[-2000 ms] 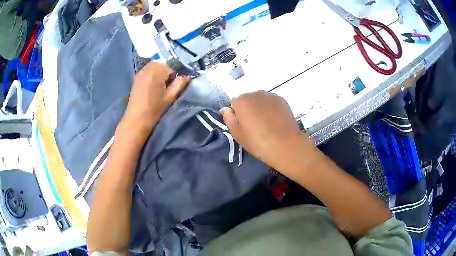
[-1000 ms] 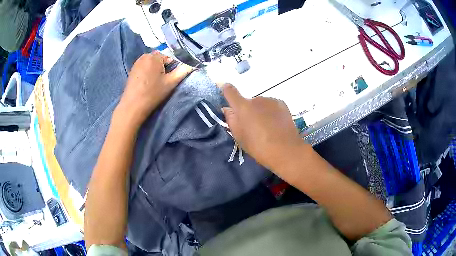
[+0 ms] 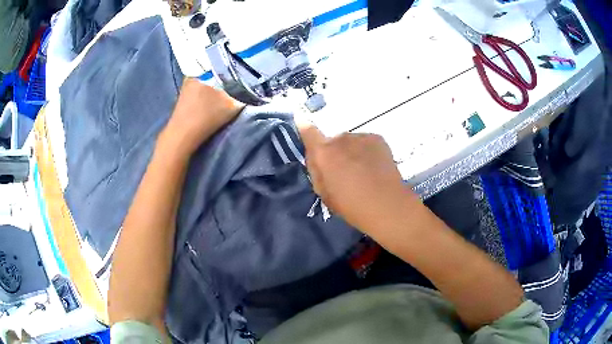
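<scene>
The dark grey garment body (image 3: 262, 215) lies over the table's front edge and hangs toward my lap; more of it spreads at the left. A striped piece with two white stripes (image 3: 288, 145) lies between my hands. My left hand (image 3: 205, 111) rests on the cloth beside the presser foot (image 3: 267, 94), its fingertips partly hidden near the metal parts. My right hand (image 3: 352, 168) holds the cloth edge at the right of the stripes, index finger pointing toward the machine. Loose white thread ends (image 3: 321, 209) hang below the stripes.
Red-handled fabric scissors (image 3: 504, 72) and small blue and pink snips (image 3: 557, 62) lie at the table's right. A blue basket (image 3: 518, 218) with striped pieces stands below right. The neighbouring machine (image 3: 20, 262) is at far left. A dark cloth hangs over the machine head (image 3: 388, 12).
The striped piece has moved up toward the presser foot. My left hand lies flatter, its thumb no longer showing clearly. My right hand remains at the right of the stripes.
</scene>
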